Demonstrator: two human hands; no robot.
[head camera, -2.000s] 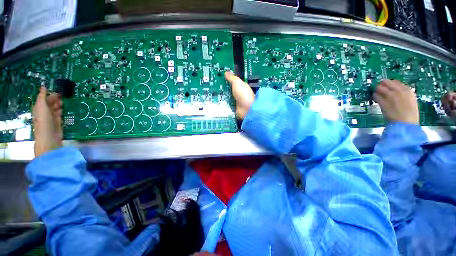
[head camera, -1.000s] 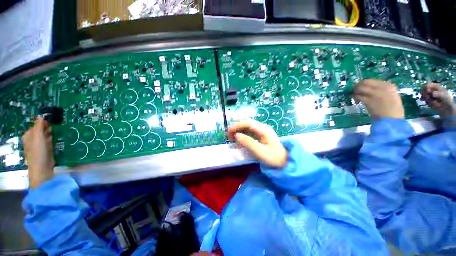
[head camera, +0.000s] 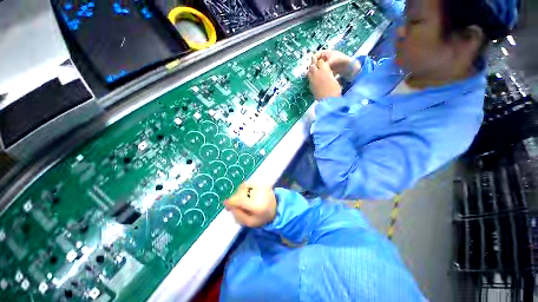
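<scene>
Green circuit boards (head camera: 183, 156) with printed white circles lie along the conveyor, running from the lower left to the upper right. My right hand (head camera: 253, 204) is over the near metal rail (head camera: 203, 259), beside the circles, with its fingers curled. Small dark marks show on it; whether it holds anything cannot be told. A black block component (head camera: 125, 212) stands on the board left of the circles. My left hand is not in view.
A black tray (head camera: 118, 44) with blue components, a yellow roll (head camera: 210, 29) and a white box (head camera: 44, 88) are beyond the far rail. Another person (head camera: 389, 130) sits close on my right, both hands over the boards. Dark racks (head camera: 492, 230) stand at the far right.
The view has swung to the right. My left hand has left the picture. My right hand has drawn back from the gap between boards to the near rail, its fingers now curled.
</scene>
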